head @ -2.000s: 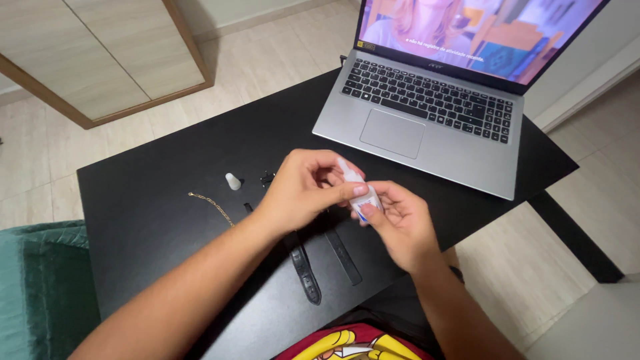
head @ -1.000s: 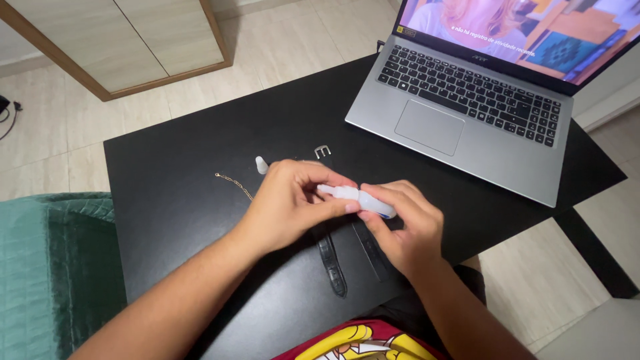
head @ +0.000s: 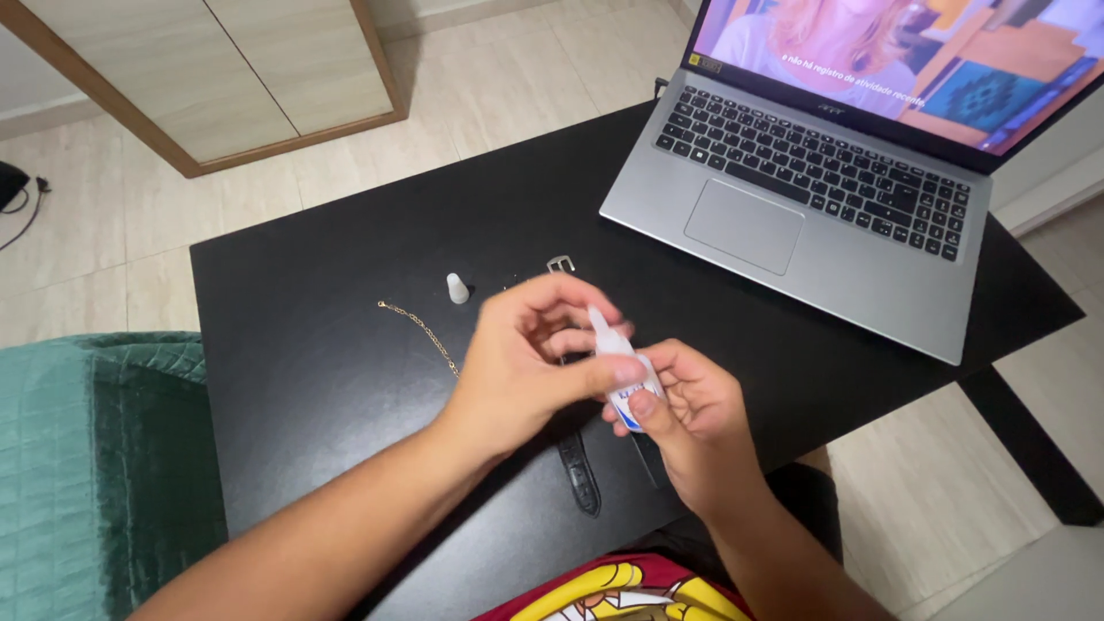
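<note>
Both hands are on a small white plastic bottle with a nozzle (head: pixel 636 398), its tip pointing up and left. My right hand (head: pixel 703 414) holds the bottle's body, thumb across the blue-and-white label. My left hand (head: pixel 539 366) has its thumb against the upper part of the bottle, the fingers curled behind the nozzle. A white cap (head: pixel 457 289) stands on the black table to the left. Near it lies a thin gold chain (head: pixel 423 328), partly behind my left hand. Below my hands is a black leather watch strap (head: pixel 578 474), and a metal buckle (head: pixel 561 264) shows above them.
A silver laptop (head: pixel 746 226) stands open on the right of the black table (head: pixel 293 345). A green quilted cover (head: pixel 95 431) is at the left. Beyond the table is a wooden cabinet (head: pixel 216 69). A dark flat strip (head: pixel 649 457) lies beside the strap.
The bottle was nearly level one second ago; now its nozzle points up and left. My left fingers have shifted away from the nozzle tip and look looser.
</note>
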